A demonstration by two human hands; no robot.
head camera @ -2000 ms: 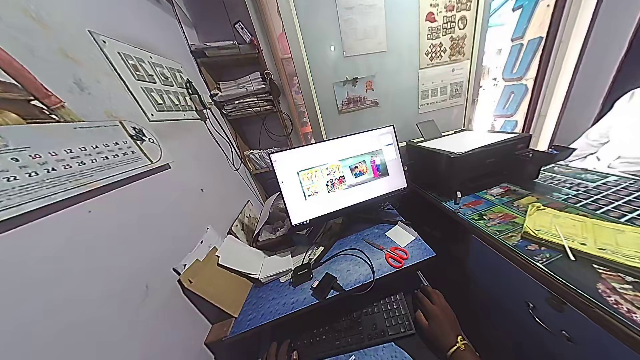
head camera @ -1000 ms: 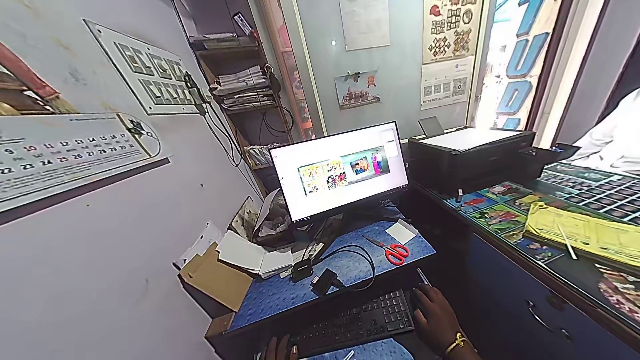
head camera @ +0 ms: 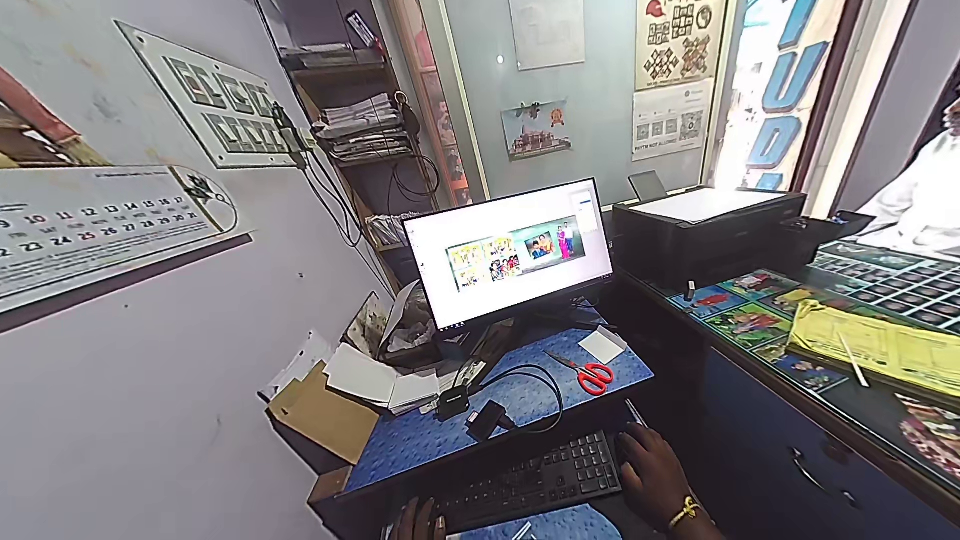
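Observation:
My left hand rests at the left end of a black keyboard, its fingers spread at the lower edge of the view. Right of the keyboard lies my right hand, wearing a yellow bracelet, fingers curved downward; whether a mouse is beneath it cannot be seen. A lit monitor shows a page of photos. On the blue desk top below it are red-handled scissors, a white paper piece and a black cable adapter.
A brown envelope and white papers lie at the desk's left, by the wall. A black printer stands behind right. The right counter holds a yellow packet. At far right sits a person in white.
On the monitor, the left group of photos looks changed from two seconds ago. Both hands stay in about the same places.

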